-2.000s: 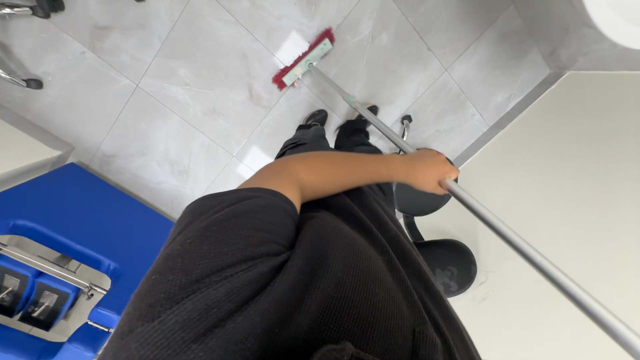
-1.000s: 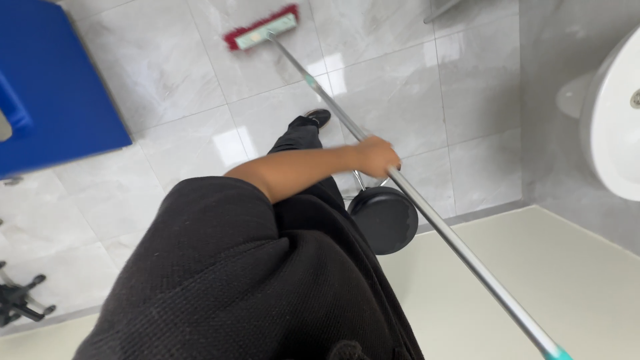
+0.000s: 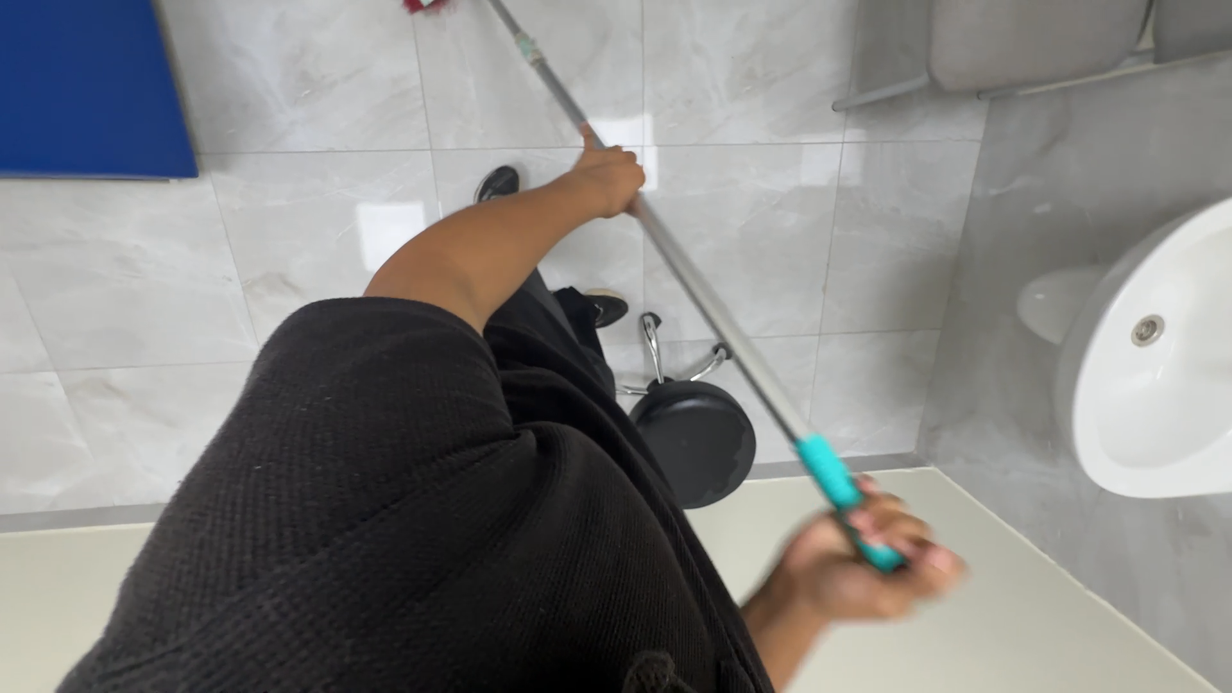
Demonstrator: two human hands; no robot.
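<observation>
My left hand [image 3: 606, 181] is wrapped around the middle of a long metal mop pole [image 3: 717, 313]. At the lower right, my right hand [image 3: 871, 563], somewhat blurred, is closed around the teal grip [image 3: 830, 472] at the pole's near end. The pole slants up and left across the view, in front of my body. Only a scrap of the red mop head [image 3: 425, 5] shows at the top edge, over the tiled floor; the rest is out of view.
A black round stool [image 3: 695, 443] with chrome legs stands right beside my legs, near the pale wall [image 3: 972, 577]. To the right, a white washbasin [image 3: 1097, 404] juts from the grey wall. Grey chairs [image 3: 1035, 43] are at the upper right, a blue padded surface [image 3: 91, 91] at the upper left.
My right hand has come into view on the teal grip; it was not in sight before. The view has turned and shifted, bringing in the washbasin and chairs. The mop head is now mostly cut off.
</observation>
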